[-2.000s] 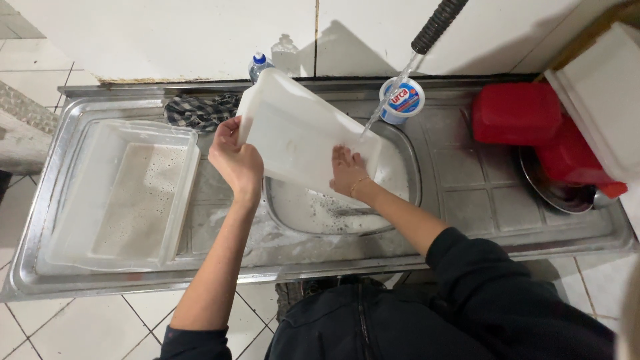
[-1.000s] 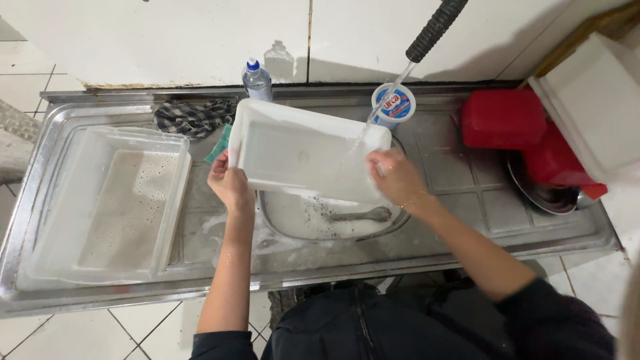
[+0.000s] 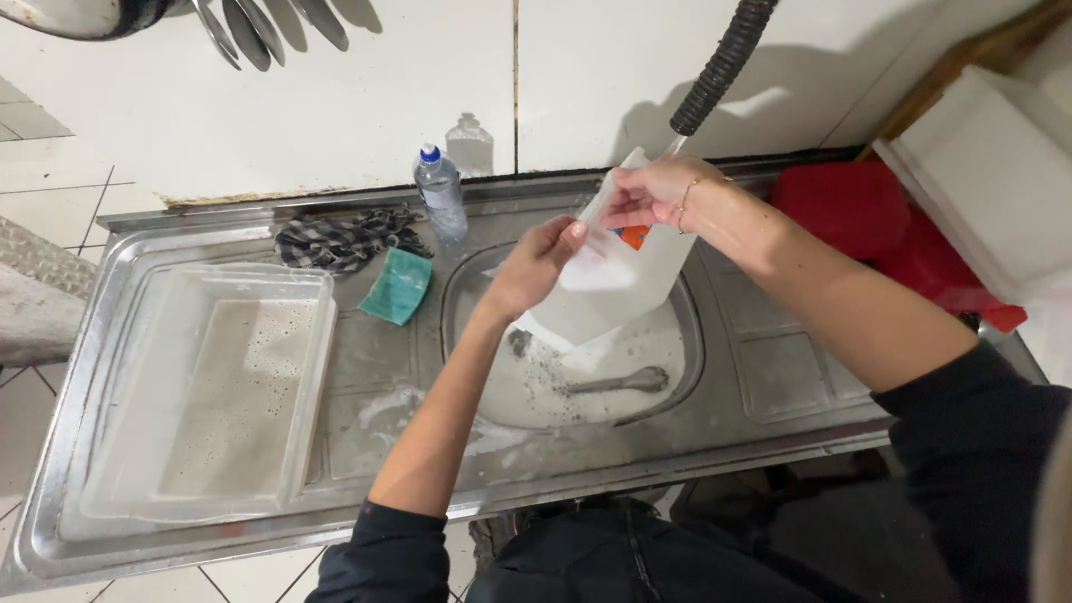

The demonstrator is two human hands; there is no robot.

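A white plastic container or lid is held tilted over the sink basin. My left hand grips its left edge. Close beside it, my right hand holds the upper edge, its fingers partly bent round the rim. Water runs from the black corrugated hose just behind my right hand. Whitish, foamy water fills the basin, with a metal utensil lying in it. An orange and blue patch shows below my right hand; what it belongs to is unclear.
On the left stands a translucent plastic tub of cloudy water. A teal sponge, a checkered cloth and a clear bottle with a blue cap sit left of the basin. Red containers and a white bin are at the right.
Both hands have turned the white piece from a broad, nearly level pose to a steeper tilt. My right hand has moved up to its top edge, nearer the hose.
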